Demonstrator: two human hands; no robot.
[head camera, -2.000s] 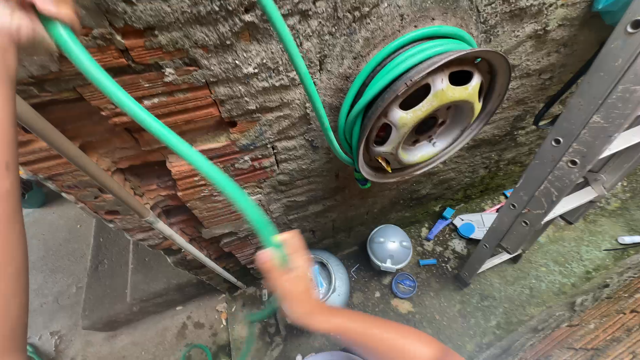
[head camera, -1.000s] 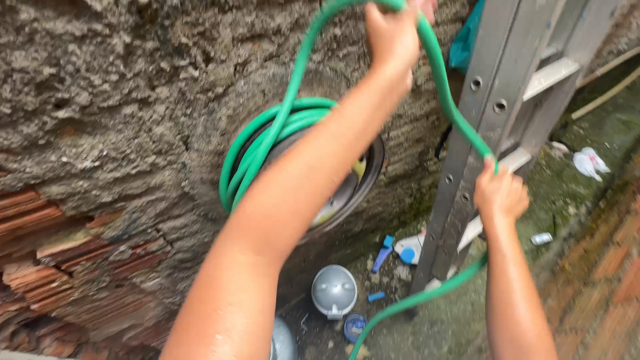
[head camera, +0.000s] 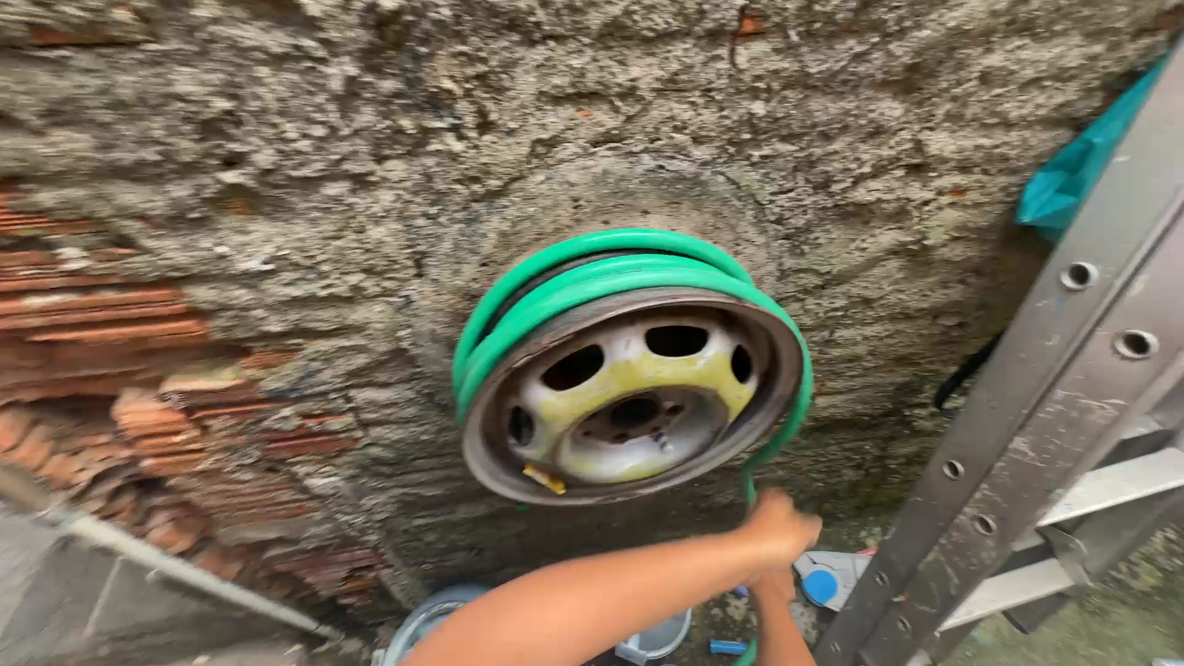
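Note:
A green garden hose is wound around a steel car wheel rim mounted on the rough wall. From the rim's right side the hose drops to my left hand, which is closed on it just below and right of the rim. My right hand is directly beneath, partly hidden by the left hand and forearm. Its fingers are not clear. Another bit of hose shows below it at the bottom edge. A small yellow piece sits at the rim's lower left.
An aluminium ladder leans at right, with a teal plastic bag behind it. Broken hollow bricks and a pale pole are at left. Below are a round grey container, a blue piece and a blue round object.
Both hands have come down and together, below the rim's right side; a second ago they were apart, with hose stretched between them. Hose now lies over the rim's top and right side. The view has shifted.

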